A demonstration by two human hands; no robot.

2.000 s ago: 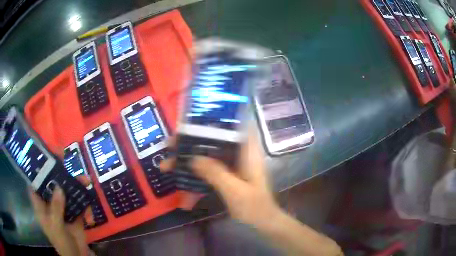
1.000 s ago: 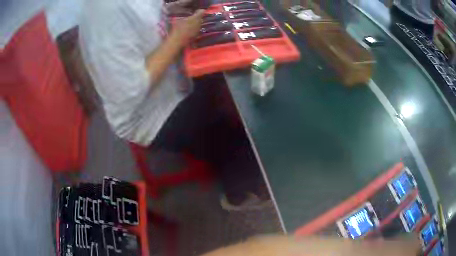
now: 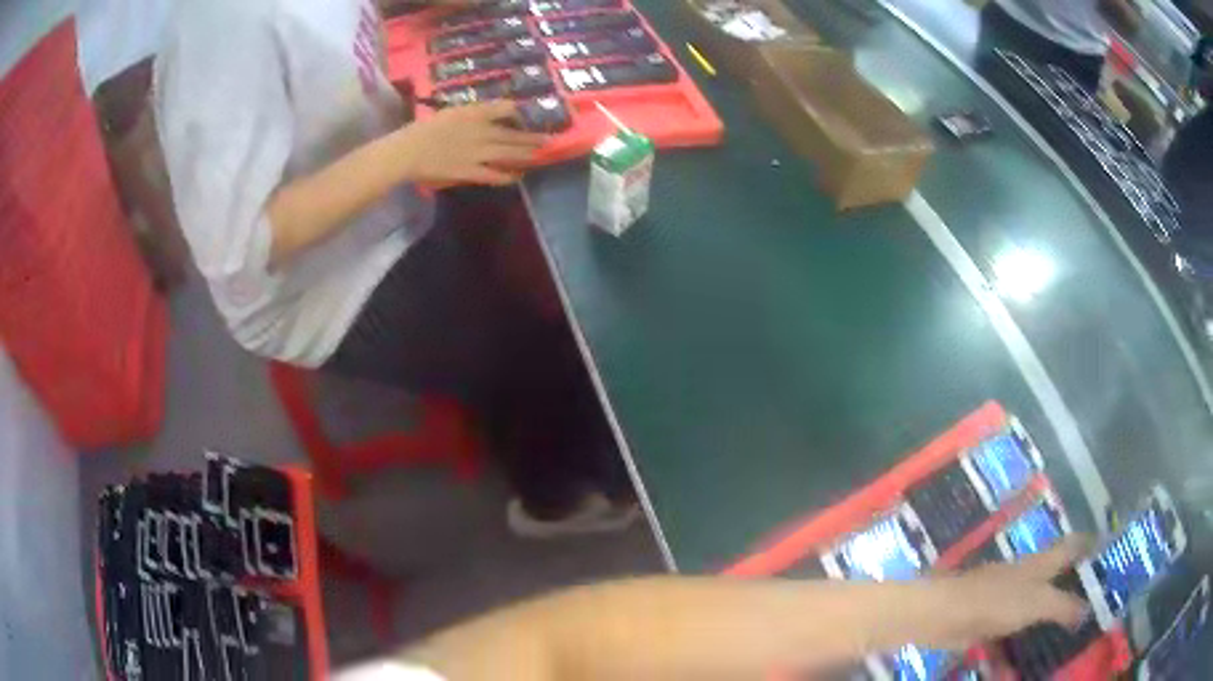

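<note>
My left hand [image 3: 1031,595] reaches in from the bottom left, slightly blurred, with its fingers around the keypad end of a lit keypad phone [image 3: 1136,553] at the lower right. That phone is tilted above the bench's pale strip; its keys are mostly hidden. Below my hand and forearm, a red tray [image 3: 871,490] holds several keypad phones with lit blue screens, one of them [image 3: 1000,462] in the far row. My forearm covers part of the tray, and the frame edge cuts it. My right hand is not in view.
A seated person [image 3: 286,173] is at the left with a phone-filled red tray [image 3: 639,123]. A drink carton [image 3: 620,184] and brown box [image 3: 851,133] stand on the green bench [image 3: 745,333]. A crate of black units [image 3: 200,579] is at lower left, near a red stool [image 3: 399,446].
The view has swung left from the tray. My left hand has come into view at the lower right with a phone. The neighbour's hand has moved down to their tray's near edge.
</note>
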